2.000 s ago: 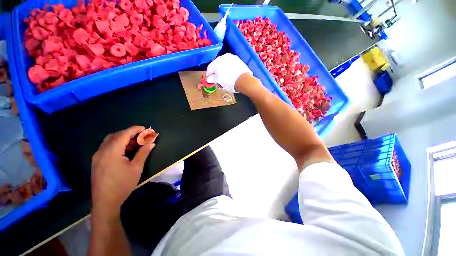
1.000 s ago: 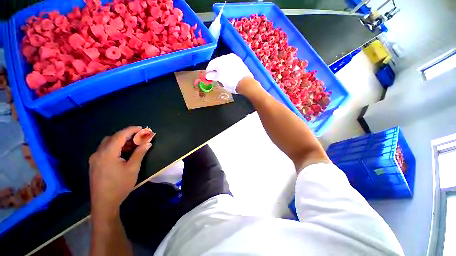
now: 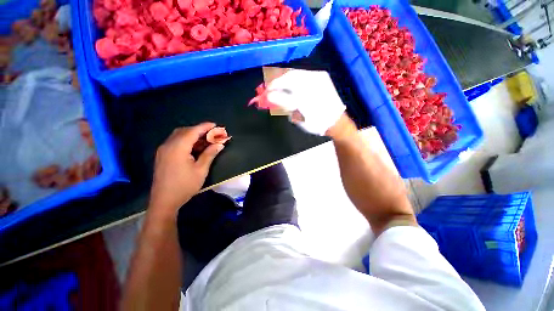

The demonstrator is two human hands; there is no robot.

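My left hand [image 3: 181, 159], bare, holds a brown mating part [image 3: 217, 135] between thumb and fingers above the dark bench near its front edge. The part's hollow side shows. My right hand [image 3: 311, 102], in a white glove with some fingertips bare, holds a red moulded part [image 3: 262, 97] at its fingertips, to the right of my left hand and apart from it. The cardboard pad [image 3: 274, 75] lies behind the glove, mostly hidden. The green cup cannot be seen.
A blue bin [image 3: 206, 61] of red parts stands ahead. The left bin [image 3: 102, 136] holds brown parts on clear film. The right bin [image 3: 379, 109] holds finished assemblies. A whitish bottle [image 3: 324, 13] stands between bins. Blue crates [image 3: 474, 228] stand on the floor at right.
My right hand has lifted the red part away from the green cup and moved it left, towards my left hand. My left hand still holds the brown part. The view has shifted.
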